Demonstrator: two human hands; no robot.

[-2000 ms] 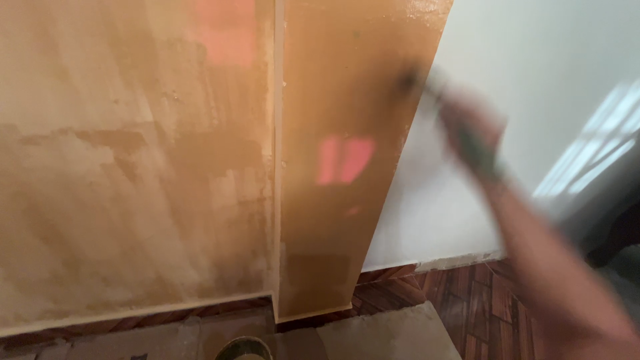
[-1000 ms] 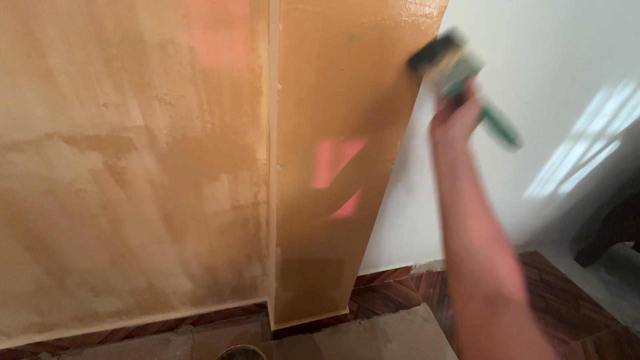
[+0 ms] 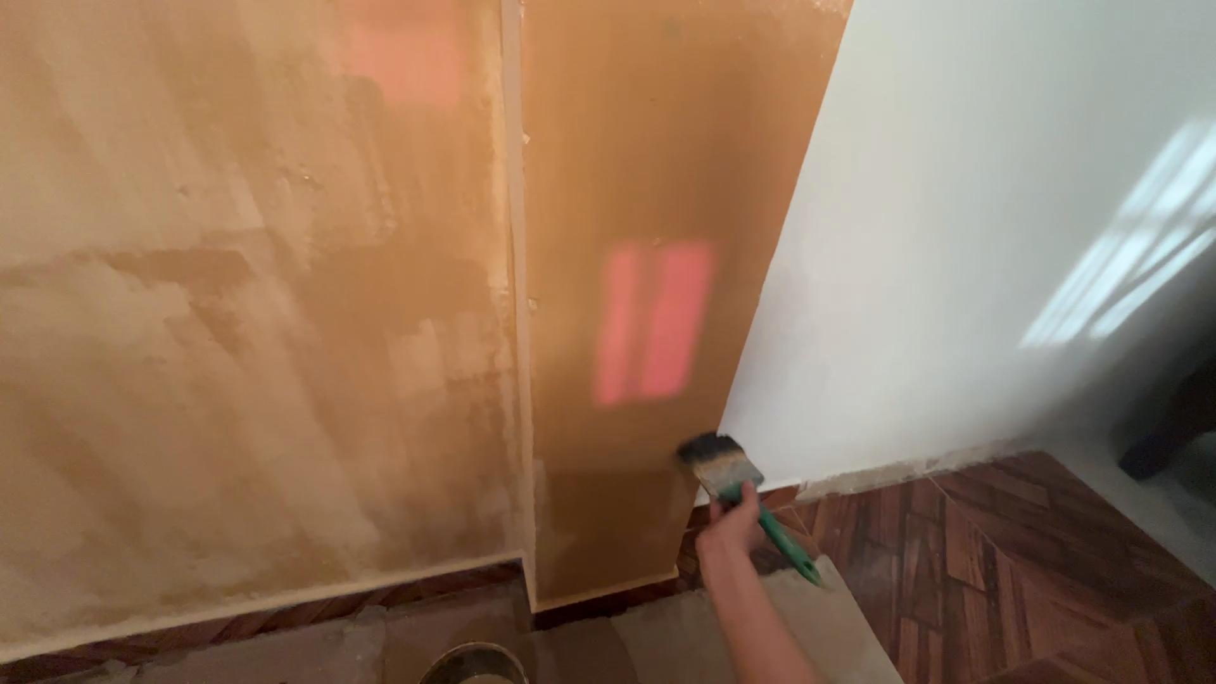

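My right hand (image 3: 733,527) grips a wide flat paintbrush (image 3: 727,465) with dark bristles, a metal ferrule and a green handle. Its bristle tips are at the right edge of the orange-brown pillar face (image 3: 655,171), low down, beside the white wall (image 3: 912,237). Pink patches of light fall on the pillar above the brush. To the left, the adjoining wall (image 3: 237,380) has a blotchy tan coat with darker streaks. My left hand is out of the frame.
A round container (image 3: 475,655) stands at the bottom edge, partly cut off. Pale sheeting (image 3: 807,608) covers part of the reddish-brown patterned floor (image 3: 950,570) along the wall base. A dark object (image 3: 1173,427) is at the far right.
My right hand has moved down along the pillar's right edge with the brush, from near its top to near the floor.
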